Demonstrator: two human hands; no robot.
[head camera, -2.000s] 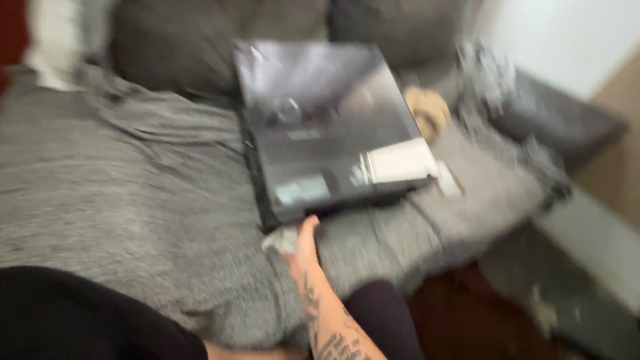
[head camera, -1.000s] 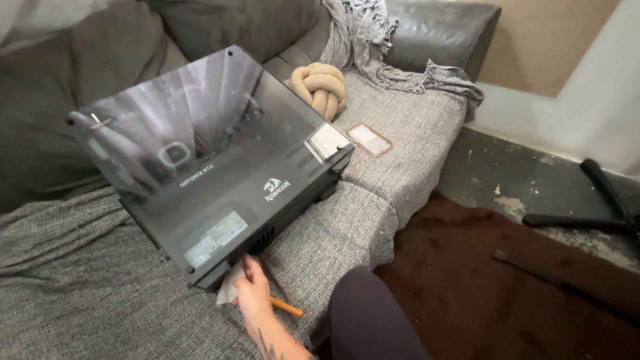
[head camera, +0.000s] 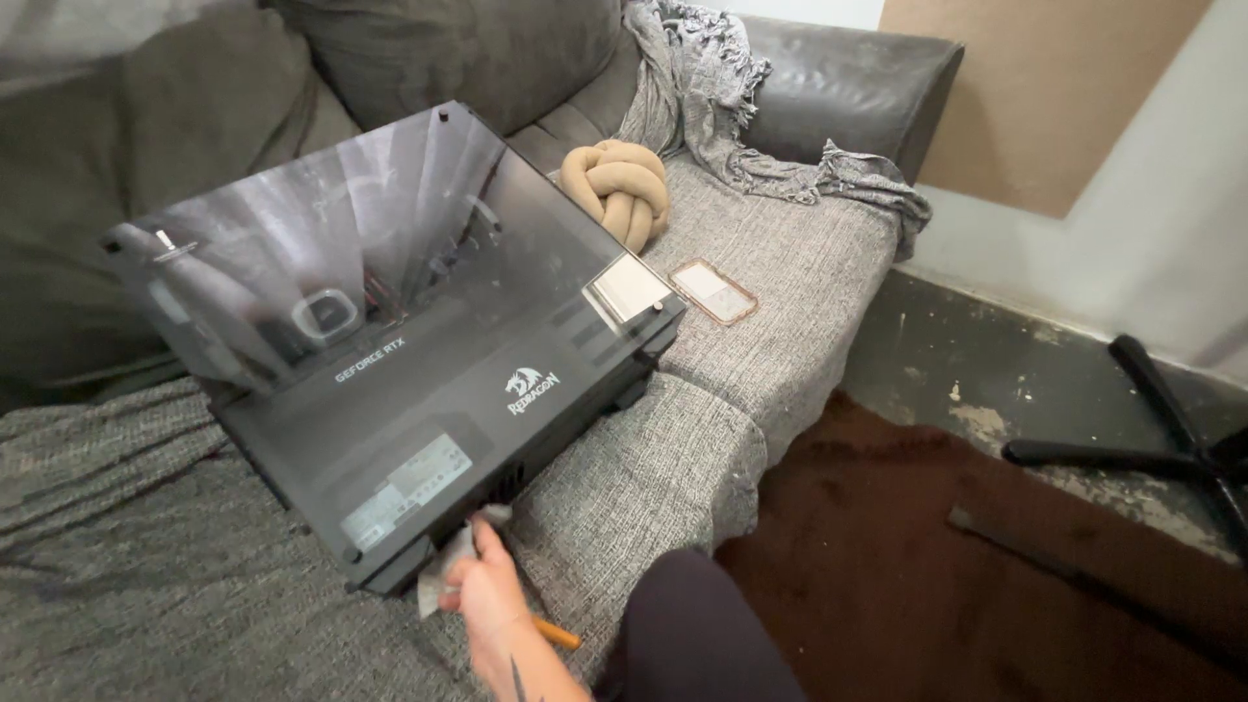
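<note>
A black Redragon computer case (head camera: 439, 390) with a glass side panel lies tilted on the sofa's grey woven cover. At its lower edge, my one visible hand (head camera: 483, 575) pinches a pale grey cloth (head camera: 444, 575) against the case. It appears to be my right hand, with the thumb toward the case. An orange stick-like thing (head camera: 556, 634) shows beside the wrist; whether the hand holds it too is unclear. My left hand is out of view.
Right of the case lie a phone-shaped case with a clear rim (head camera: 714, 291) and a beige knot cushion (head camera: 619, 190). A fringed grey throw (head camera: 702, 88) drapes by the armrest (head camera: 838, 88). On the floor are a brown rug (head camera: 858, 565), a black bar (head camera: 1082, 580) and a black chair base (head camera: 1160, 458).
The view has swung since two seconds ago. The hand stays at the lower edge of the case with the cloth.
</note>
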